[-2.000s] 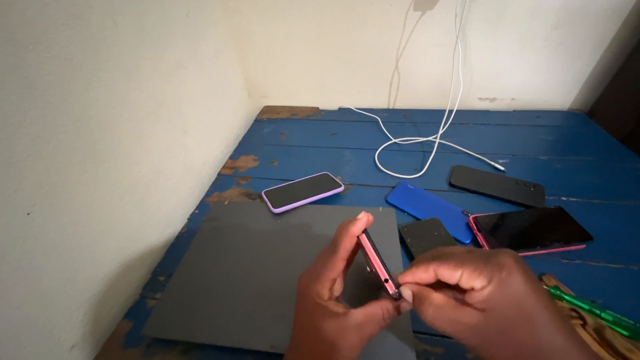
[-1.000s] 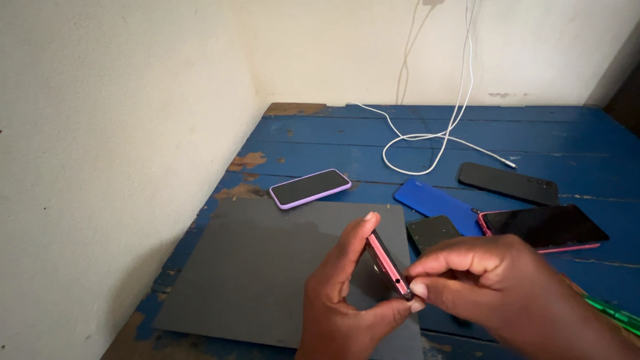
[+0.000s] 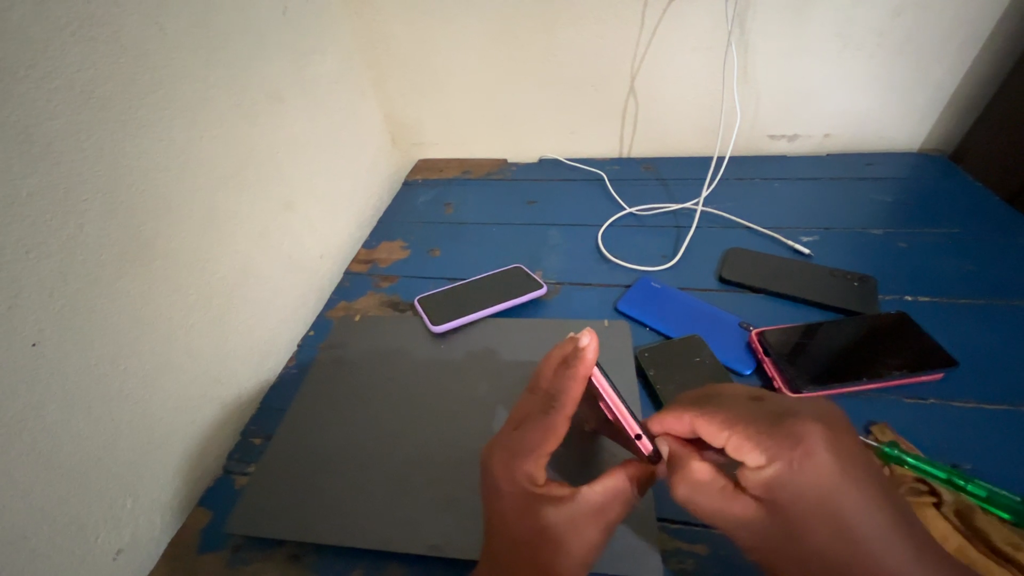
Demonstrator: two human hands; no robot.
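Observation:
My left hand (image 3: pixel 552 464) grips a smartphone with a pink edge (image 3: pixel 620 406), tilted on its side above a dark grey mat (image 3: pixel 384 432). The small round hole in its edge faces me. My right hand (image 3: pixel 760 464) pinches at the lower corner of this phone with thumb and forefinger; whether something small is between the fingertips cannot be told. Just behind my right hand lies a small black device (image 3: pixel 684 368), partly covered by the hand. Beside it are a blue phone (image 3: pixel 680 320) and a phone with a pink-red edge (image 3: pixel 856 352), its dark screen up.
A purple-edged phone (image 3: pixel 480 298) lies at the mat's far edge. A black phone (image 3: pixel 800 280) rests at the back right, near a white cable (image 3: pixel 640 266) looped on the blue wooden table (image 3: pixel 496 240). A green-handled screwdriver (image 3: pixel 952 480) lies over a brown object (image 3: pixel 928 512) at right.

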